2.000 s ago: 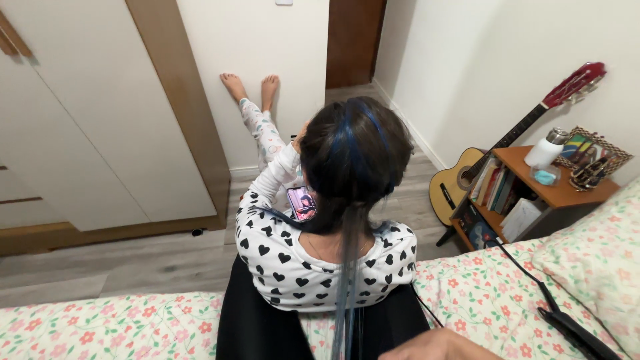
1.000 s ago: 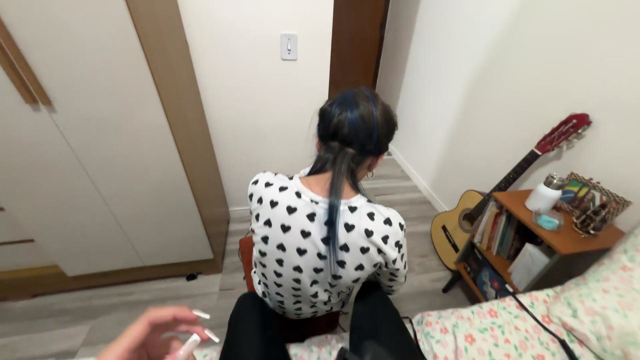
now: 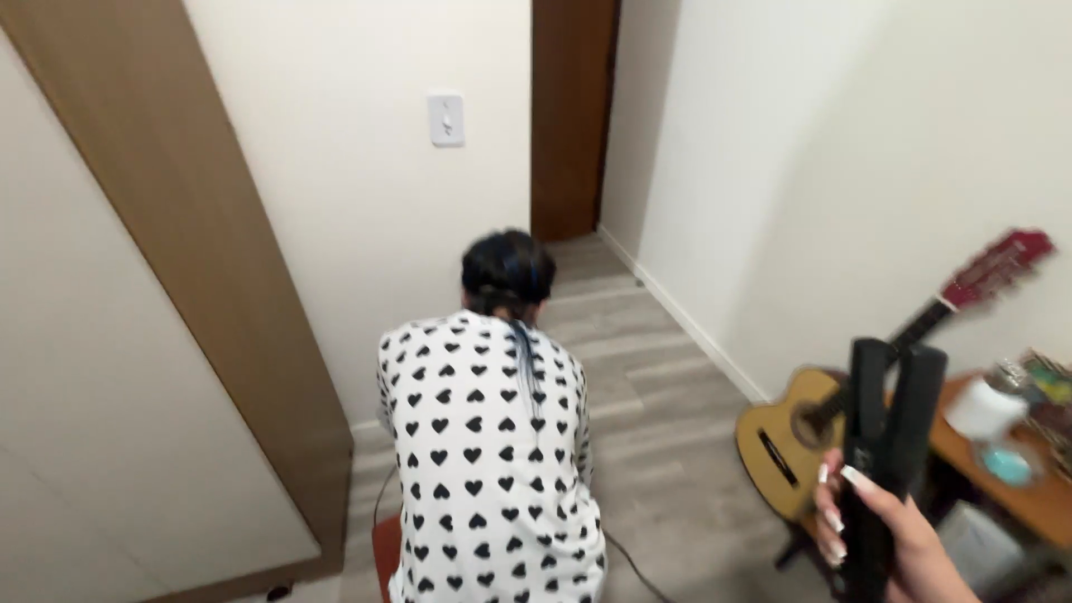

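At the lower right, my right hand [image 3: 900,528] grips a black hair straightener [image 3: 888,435] upright, its two plates a little apart at the top. My left hand is out of the frame. In front of me a person [image 3: 498,452] in a white top with black hearts sits on a reddish-brown seat [image 3: 386,548], back to me and head bent forward. Their dark hair [image 3: 509,268] with blue strands is drawn back, and a thin length [image 3: 526,364] hangs down the back. The straightener is to the right of the person, not touching the hair.
An acoustic guitar [image 3: 783,444] leans by the right wall. Beside it a wooden shelf unit [image 3: 1034,507] bears a white bottle [image 3: 988,406] and a turquoise item [image 3: 1007,463]. A wardrobe [image 3: 151,377] stands left. A cable [image 3: 634,565] runs along the floor.
The straightener, earlier lying on the bed at right, is now in my right hand. The seated person leans farther forward and away. My left hand has left the view. The view has shifted.
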